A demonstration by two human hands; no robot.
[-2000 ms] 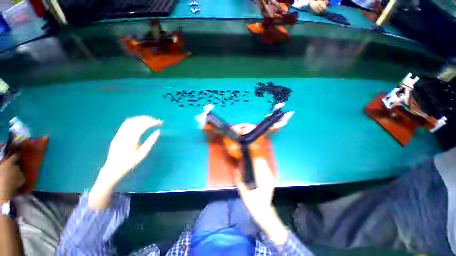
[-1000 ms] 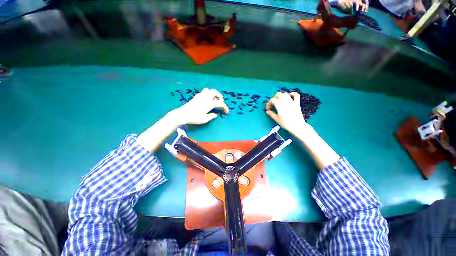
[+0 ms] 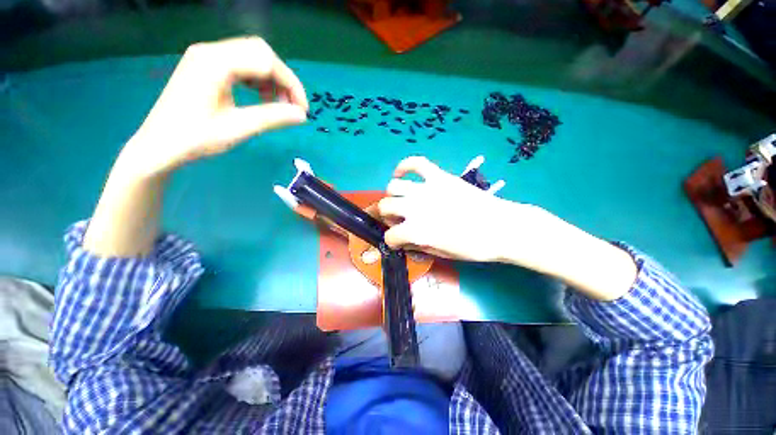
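A Y-shaped product with three glossy black arms point(image 3: 340, 211) sits on a fixture with an orange-red base plate point(image 3: 340, 297), orange disc point(image 3: 368, 270) and white forked ends point(image 3: 294, 183). My right hand point(image 3: 451, 212) is over the hub and the upper right arm, fingers bent at the centre; its fingertips and anything in them are hidden. My left hand point(image 3: 208, 106) is raised at upper left, away from the product, thumb and fingertips together; whether they pinch a small part cannot be told. Small black parts lie in loose rows point(image 3: 383, 115) and in a denser pile point(image 3: 527, 123) to their right.
An orange-red fixture with white ends point(image 3: 719, 204) stands at the right edge of the teal table point(image 3: 230, 212). Other orange-red fixtures point(image 3: 404, 25) are on the darker green strip beyond, cut off by the top edge. Grey-clothed legs of people show at both sides.
My right hand has moved from the pile to the product's hub. My left hand has left the loose parts and moved up and left. The camera view has also shifted.
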